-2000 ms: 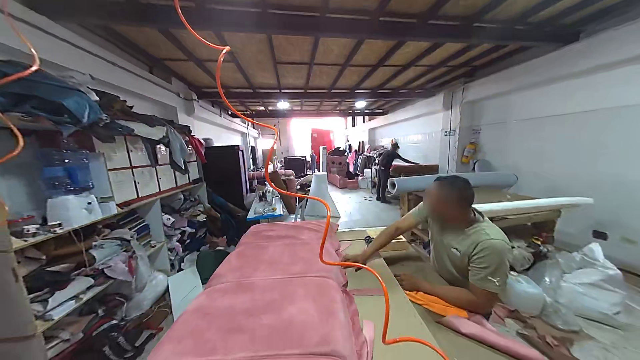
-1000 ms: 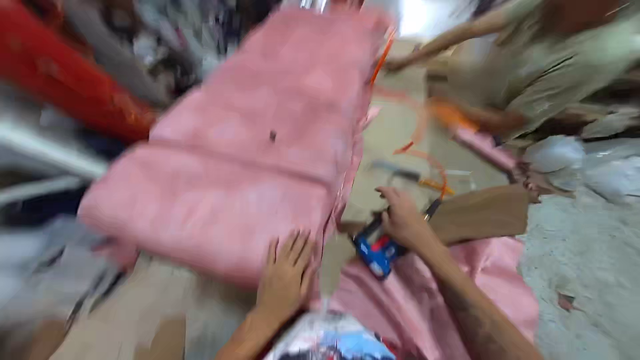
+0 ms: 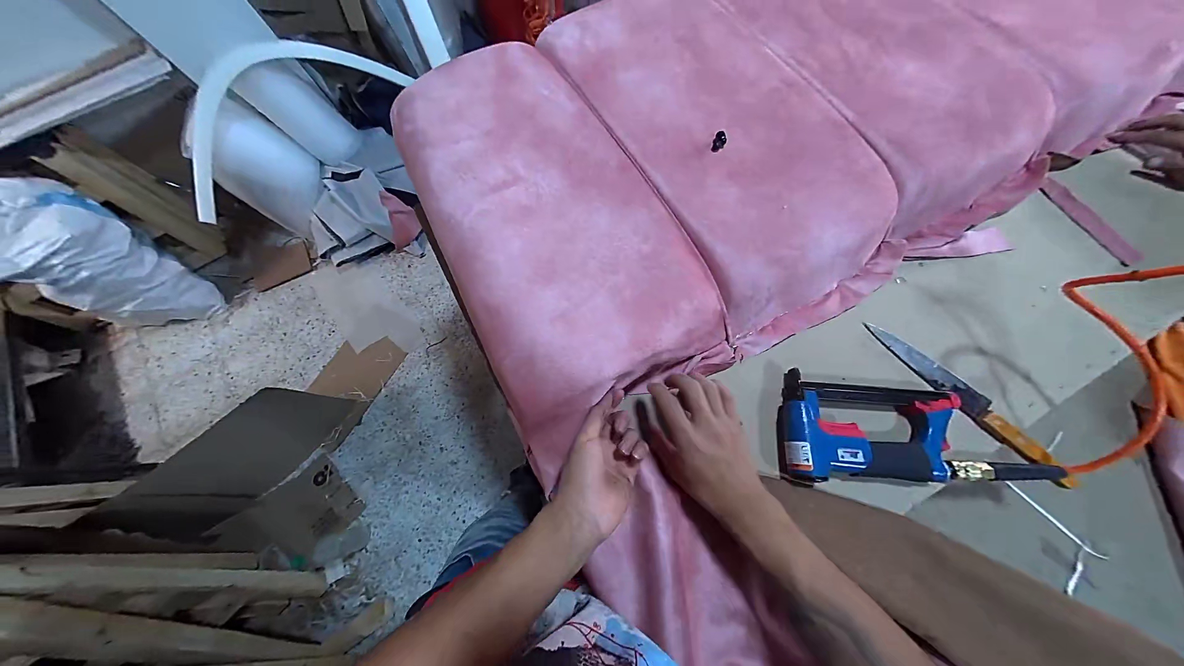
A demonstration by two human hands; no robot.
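A pink upholstered piece (image 3: 573, 213) with padded sections lies across the table, a small dark object (image 3: 719, 141) on its top. At its near lower corner my left hand (image 3: 601, 467) touches the pink fabric, palm turned up and fingers curled; whether it pinches the cloth cannot be told. Close by, my right hand (image 3: 698, 430) reaches under the cushion's edge, its fingertips partly hidden by the fabric. Loose pink cloth (image 3: 680, 592) hangs below both hands. To the right, a blue pneumatic staple gun (image 3: 865, 435) lies beside large shears (image 3: 934, 375).
An orange air hose (image 3: 1142, 361) curls at the right. Another person's hand (image 3: 1156, 143) is at the cushion's far right edge. Brown material (image 3: 888, 546) lies near my right forearm. Cardboard (image 3: 231, 453), wooden strips (image 3: 139, 578) and white rolls (image 3: 250, 157) stand or lie at the left.
My right hand has let go of the staple gun, which now lies on the table, and is at the cushion's corner. My left hand has left the cushion's top for that corner. The view has shifted strongly.
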